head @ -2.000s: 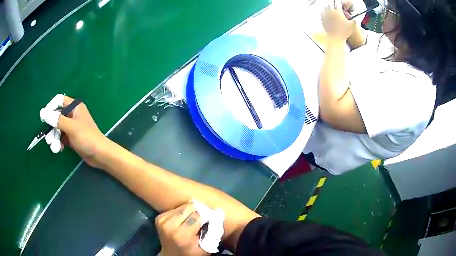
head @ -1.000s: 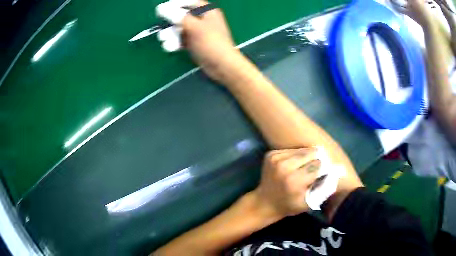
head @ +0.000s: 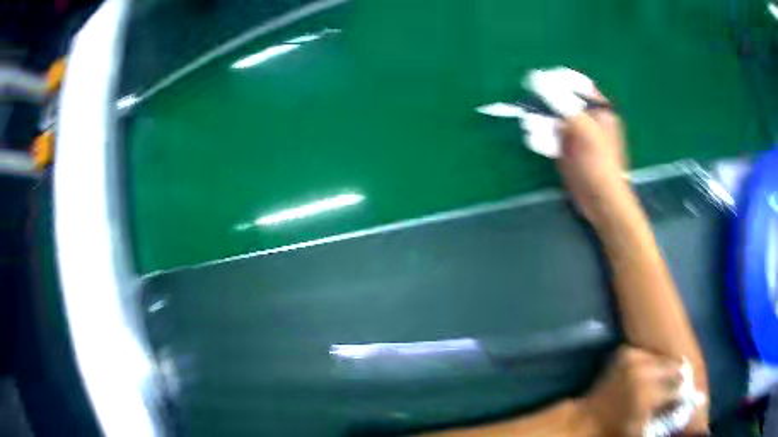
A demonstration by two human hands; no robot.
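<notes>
My right hand [head: 580,124] is over the bright green belt [head: 426,154], upper right of centre, blurred. It wears white finger cots and is closed on slim tweezers [head: 503,110], whose pale tips point left. Nothing is seen between the tips. My left hand [head: 648,388] is at the lower right, fingers curled, lying against my right forearm. White finger cots show on its fingers. It is blurred, and I see no object in it.
A dull dark-green mat [head: 256,316] lies along the near side of the belt, with light glare on both. A blue reel [head: 762,256] is cut off by the right edge, with shiny clear film [head: 712,188] beside it. A white rail [head: 85,213] runs down the left side.
The view has swung left, so the reel has slid to the right edge and the co-worker is out of view. My right hand still holds the tweezers; my left hand stays at my right forearm.
</notes>
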